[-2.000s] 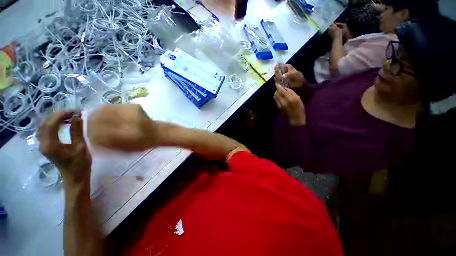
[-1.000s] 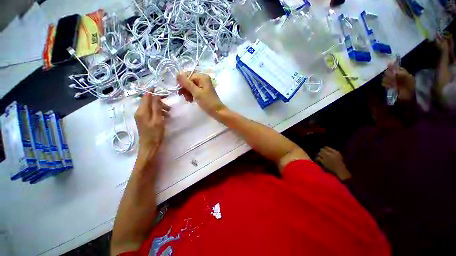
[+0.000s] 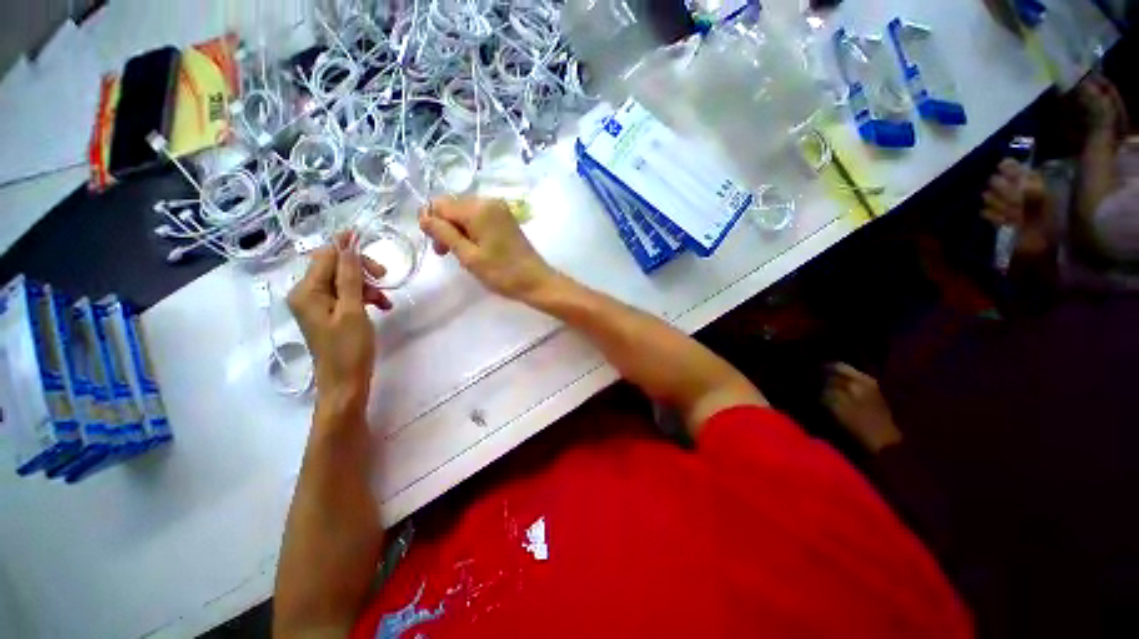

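Observation:
A white cable coil (image 3: 390,260) hangs between my two hands above the near edge of the cable pile. My left hand (image 3: 335,297) pinches its left side between thumb and fingers. My right hand (image 3: 485,246) is closed at the coil's right side, fingertips together on a thin part of the cable; the exact grip is too small to tell. The tangled pile of white cables (image 3: 437,75) lies just beyond my hands. A single finished coil (image 3: 290,367) lies on the white table left of my left forearm.
Blue and white boxes (image 3: 94,387) stand in a row at left. A fanned box stack (image 3: 668,181) lies right of my hands, with clear bags (image 3: 749,94) beyond. A phone (image 3: 144,106) rests on a red-yellow packet (image 3: 206,94). A neighbour's hand (image 3: 1018,200) holds a small item at right.
My hands have moved slightly left and toward me, clear of the pile, with the coil between them. The view has shifted slightly. Earlier, my hands were blurred and raised at the left.

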